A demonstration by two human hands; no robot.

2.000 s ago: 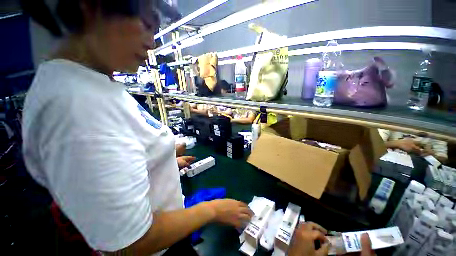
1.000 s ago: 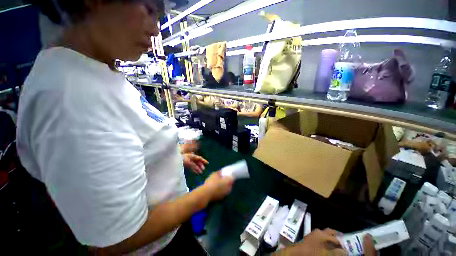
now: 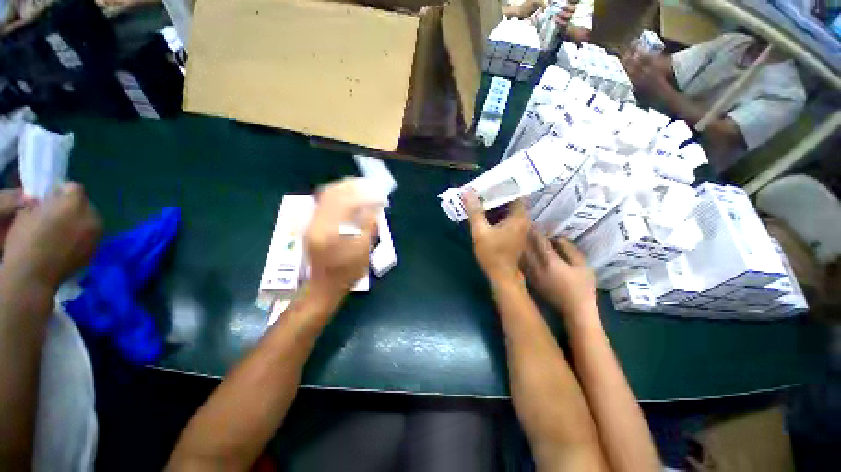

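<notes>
My left hand (image 3: 343, 241) is blurred, its fingers closed round a white piece (image 3: 375, 172) that sticks out at the top, above several white cartons (image 3: 284, 258) lying on the green table. My right hand (image 3: 498, 241) holds a slim white carton (image 3: 507, 182) by its near side, thumb on top, just left of the massed cartons. A second forearm and hand (image 3: 564, 277) lie close beside it, touching the massed cartons; whose they are is unclear. The white piece's exact kind is unclear.
Many white cartons (image 3: 627, 166), some open-flapped, fill the right. A large brown box (image 3: 300, 69) stands at the back, with a marked carton (image 3: 493, 111) beside it. A blue crumpled cloth (image 3: 129, 286) and another person's hand (image 3: 55, 230) are at left; black boxes (image 3: 138, 83) behind.
The view has swung right and down, bringing the massed cartons into sight. My left hand has left the held carton and is over the cartons at left. The neighbour's white item is at far left.
</notes>
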